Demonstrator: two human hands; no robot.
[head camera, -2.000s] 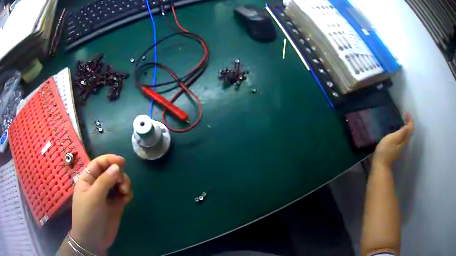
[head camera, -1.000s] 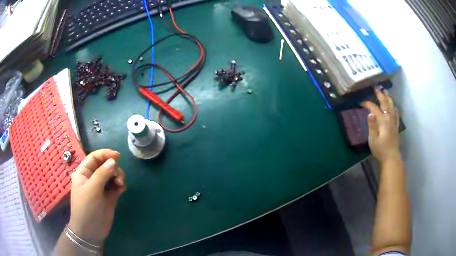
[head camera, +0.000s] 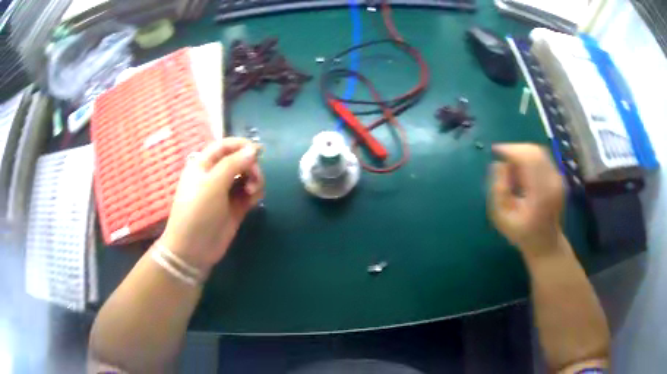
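Observation:
My left hand (head camera: 216, 197) is over the right edge of the red component tray (head camera: 146, 146), fingers pinched on a small dark component (head camera: 238, 177), mostly hidden by the fingers. My right hand (head camera: 528, 193) is blurred above the mat at right, fingers curled; whether it holds anything cannot be told. The test fixture (head camera: 330, 172) stands upright on the mat between my hands, touched by neither. The test probe (head camera: 358, 130) lies just beyond it, with red and black leads looped around.
Dark component piles lie behind left (head camera: 263, 69) and at right (head camera: 455, 118). Small silver parts (head camera: 377, 268) lie near the front. Stacked white trays (head camera: 585, 109), a mouse (head camera: 492, 55) and a dark box (head camera: 618, 219) are at right. A keyboard (head camera: 336, 6) and plastic bag (head camera: 91, 62) are behind.
My right hand has left the dark box and moved left over the mat. My left hand stays pinched, now nearer the fixture's level. The whole view has shifted.

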